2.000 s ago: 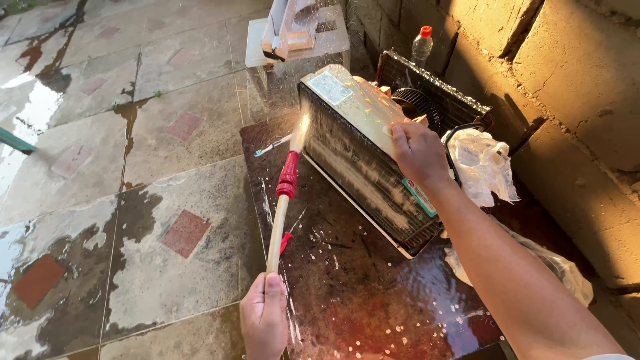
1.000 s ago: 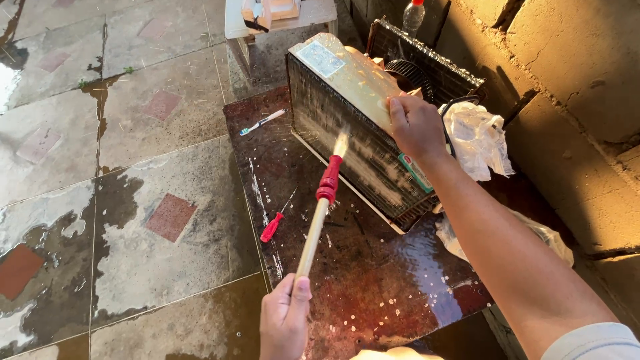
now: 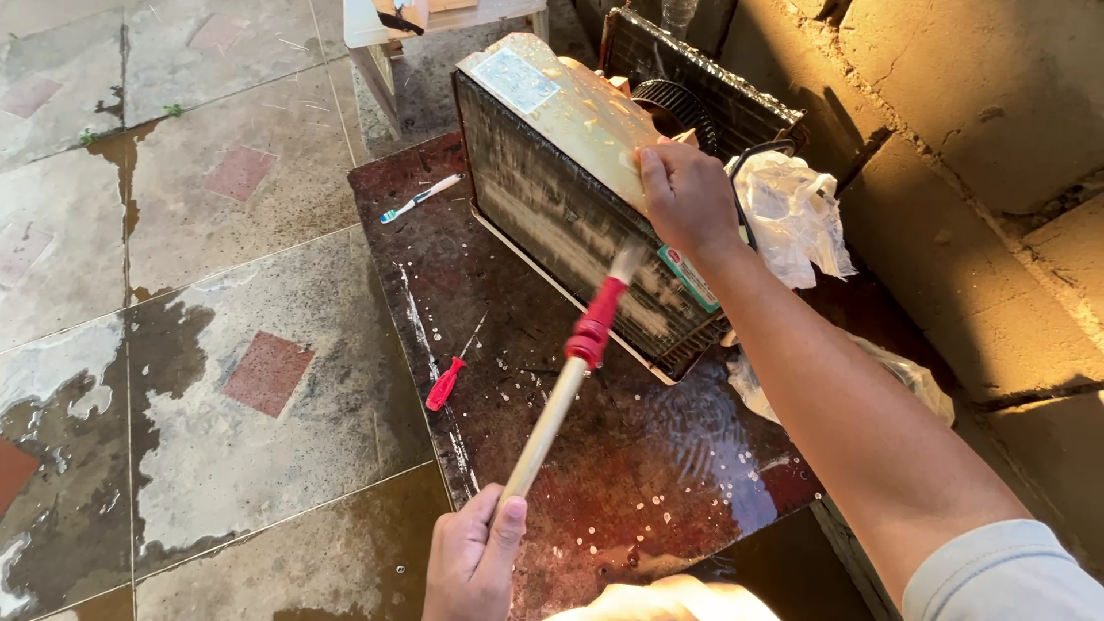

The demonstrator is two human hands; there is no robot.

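Note:
My left hand (image 3: 474,552) is closed round a pale hose (image 3: 545,427) whose red nozzle (image 3: 595,326) sprays water at the finned coil (image 3: 561,216) of an air conditioner unit. The water strikes near the coil's lower right part, beside a green label. My right hand (image 3: 690,194) grips the top edge of the unit's wet metal casing (image 3: 595,112), which stands tilted on a wet dark red board (image 3: 552,466). Behind the casing are a black blower wheel (image 3: 677,112) and a second finned coil (image 3: 707,78).
A red-handled screwdriver (image 3: 446,384) and a toothbrush (image 3: 421,198) lie on the board's left side. Crumpled clear plastic (image 3: 789,216) is at the unit's right. A small white table (image 3: 448,21) stands behind. A block wall (image 3: 975,172) runs along the right, wet floor tiles (image 3: 233,431) along the left.
The nozzle has moved from the coil's far left end to its lower right part. The right hand keeps its hold on the casing. The screwdriver and toothbrush lie where they were a second ago.

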